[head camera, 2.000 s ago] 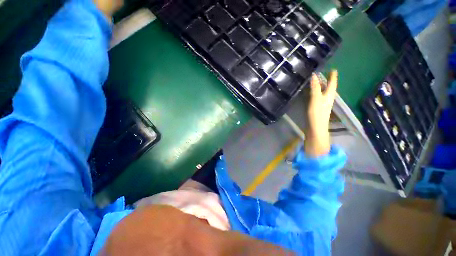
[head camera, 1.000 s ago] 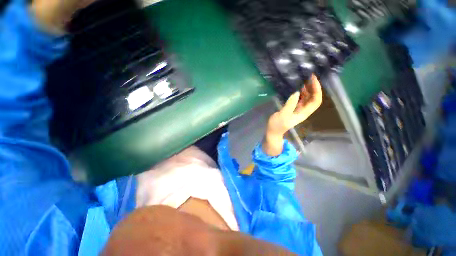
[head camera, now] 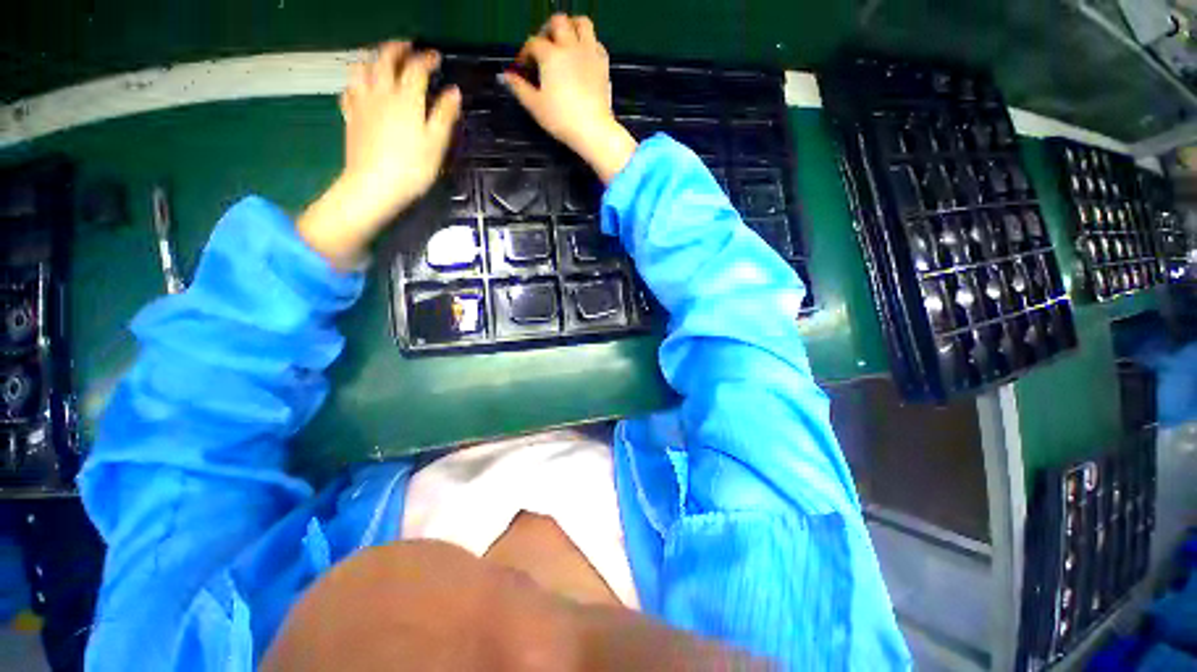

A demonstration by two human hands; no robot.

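Observation:
A large shiny black blister tray (head camera: 532, 305) lies flat on the green bench in front of me. Its near pockets look bare and reflect light. My left hand (head camera: 391, 138) is at the tray's far left corner, fingers apart, with nothing visible in it. My right hand (head camera: 567, 89) is over the tray's far edge, fingers bent. Whether it grips the edge or a small part is not clear. My right sleeve covers some of the tray's middle pockets.
At left are a thin silvery pen (head camera: 164, 236), a small dark square unit (head camera: 103, 202) and a tray with ringed units (head camera: 19, 322). At right are stacked black trays (head camera: 965, 236), a farther tray (head camera: 1109, 223) and a part-filled tray (head camera: 1092, 558) on a side surface.
The view has swung left. My right hand has moved from beside the right-hand trays to the front tray's far edge. The front tray lies squarely before me, and my left hand is at its corner.

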